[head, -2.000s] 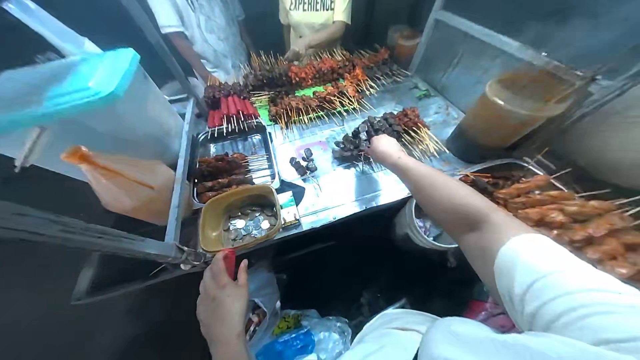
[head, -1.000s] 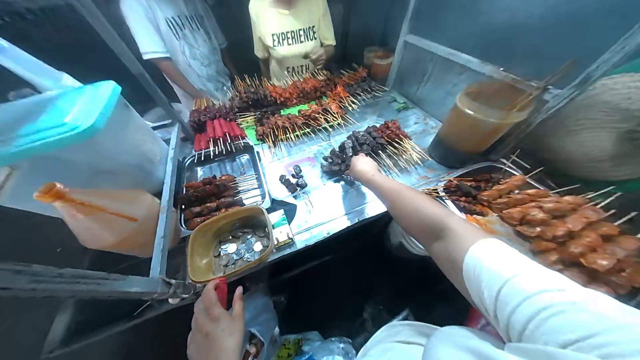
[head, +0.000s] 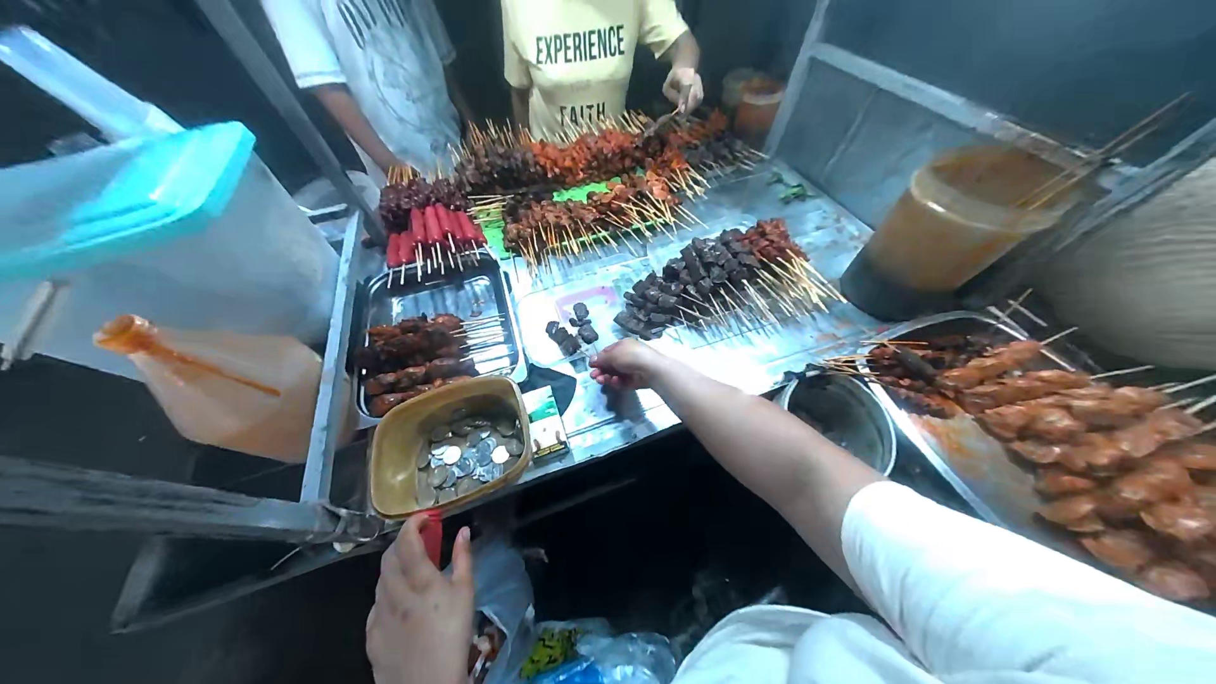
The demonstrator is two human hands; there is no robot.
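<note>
My right hand [head: 622, 365] is low over the metal counter, its fingers curled beside a few skewers of dark cubes [head: 572, 330]; whether it grips their sticks cannot be told. Beyond it lies a row of dark cube skewers [head: 689, 275], with reddish meat skewers [head: 771, 241] at its right end. My left hand [head: 423, 589], at the counter's front edge, holds a red object [head: 431, 538], mostly hidden by the fingers. Just above that hand stands a yellowish plastic tub [head: 385, 475] of coins [head: 465, 454]. A small box [head: 545, 421] sits at the tub's right.
Behind the tub is a metal tray [head: 513, 328] of browned skewers. Red hotdog skewers [head: 432, 228] and many meat skewers [head: 589, 157] line the far side, near two people. At right are a sauce container [head: 969, 218], a bucket [head: 888, 427] and a tray of raw-looking skewers [head: 1092, 418].
My right hand has moved left and nearer, from the dark cube row to beside the few separate skewers. The far person in yellow now has a raised hand over the back skewers.
</note>
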